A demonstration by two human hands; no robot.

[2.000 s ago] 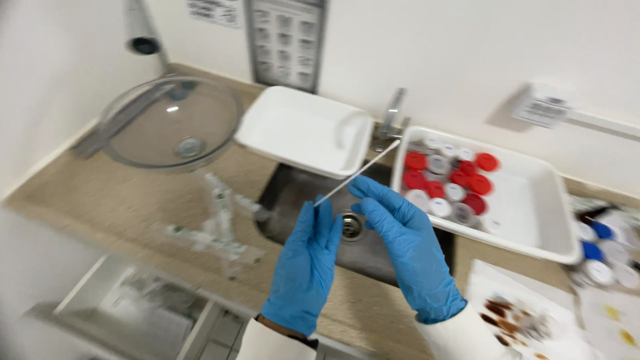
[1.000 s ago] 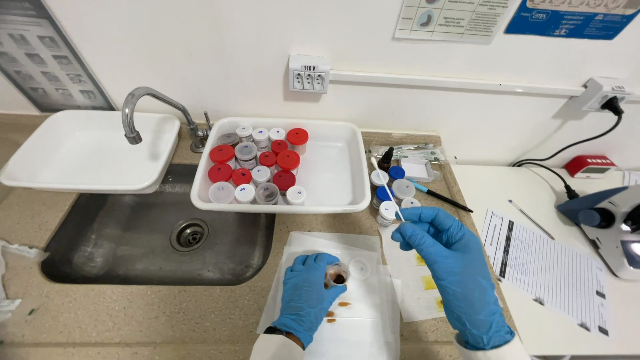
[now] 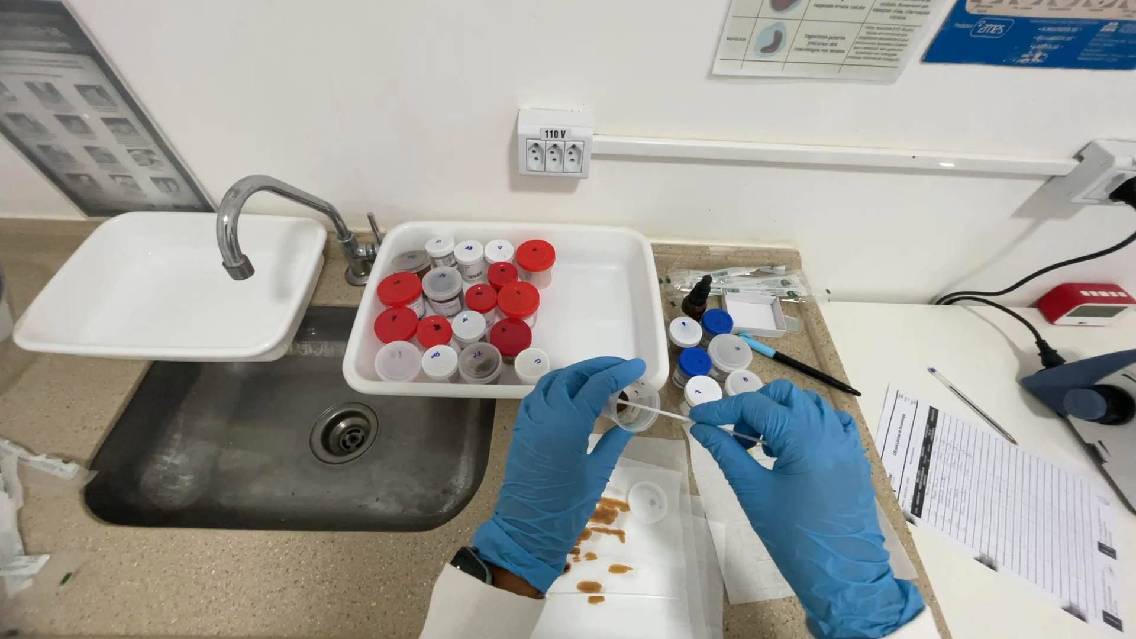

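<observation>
My left hand (image 3: pixel 564 461), in a blue glove, holds a small clear plastic specimen cup (image 3: pixel 635 406) tilted, its mouth facing me and dark matter inside. In my gloved right hand (image 3: pixel 790 497) is a thin white swab stick (image 3: pixel 661 412), pinched between thumb and fingers, its far end inside the cup. Below the cup lies white paper (image 3: pixel 652 568) with brown smears (image 3: pixel 608 515) and a translucent lid (image 3: pixel 648 502) on it.
A white tray (image 3: pixel 612 232) of lidded specimen cups stands behind my hands, beside a faucet (image 3: pixel 266 191) and steel sink (image 3: pixel 204 444). More cups (image 3: pixel 729 352), a dropper bottle (image 3: pixel 698 297) and a marker (image 3: pixel 799 364) lie right. A printed form (image 3: pixel 1003 506) is farther right.
The swab was held upright, apart from the cup, a second ago; now its end is in the cup. The cup has been raised from over the paper towards the tray.
</observation>
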